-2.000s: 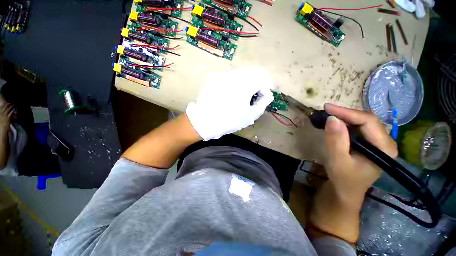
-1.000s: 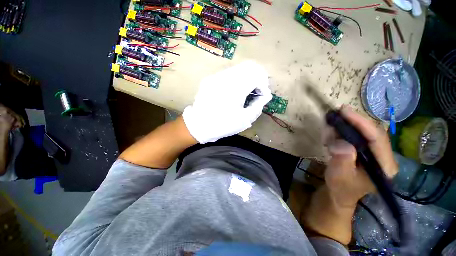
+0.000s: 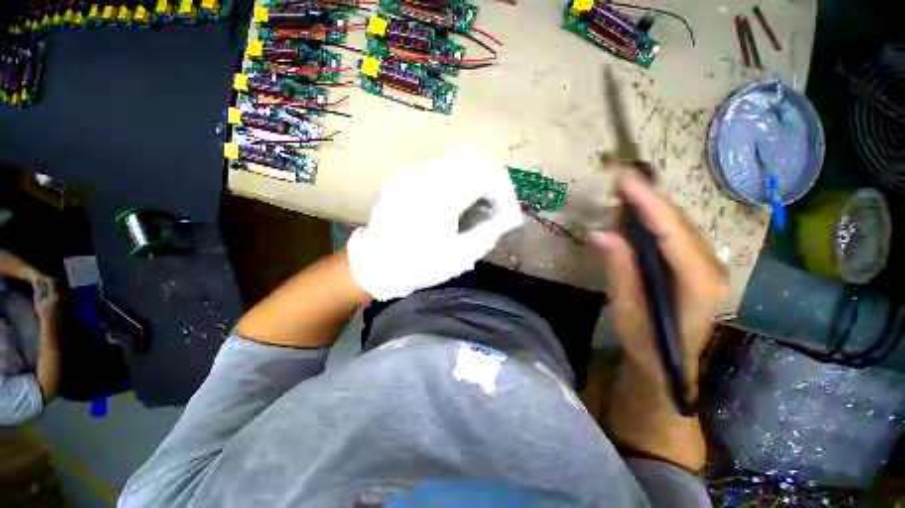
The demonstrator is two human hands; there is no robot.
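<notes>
My left hand [image 3: 437, 223], in a white work glove, is at the bench's near edge, its fingers curled together. A green circuit board [image 3: 538, 189] sticks out to the right of the gloved fingertips, solder side up, with thin dark wires trailing below it. The glove covers its left end. My right hand [image 3: 660, 253], bare and blurred, holds the soldering iron [image 3: 647, 260] by its black handle. The iron's barrel points up and away, and its tip is clear of the board.
Boards with yellow ends [image 3: 407, 79] lie in columns at the back left; one more board [image 3: 612, 32] lies at the back. A round tin [image 3: 764, 144] with a blue-handled tool and a yellowish pot [image 3: 843, 236] are at right. A solder spool [image 3: 142, 231] is at left, near another person's arm [image 3: 45, 337].
The iron has left the board and swung up, its barrel now pointing away. My left hand has shifted slightly left. The view has shifted a little.
</notes>
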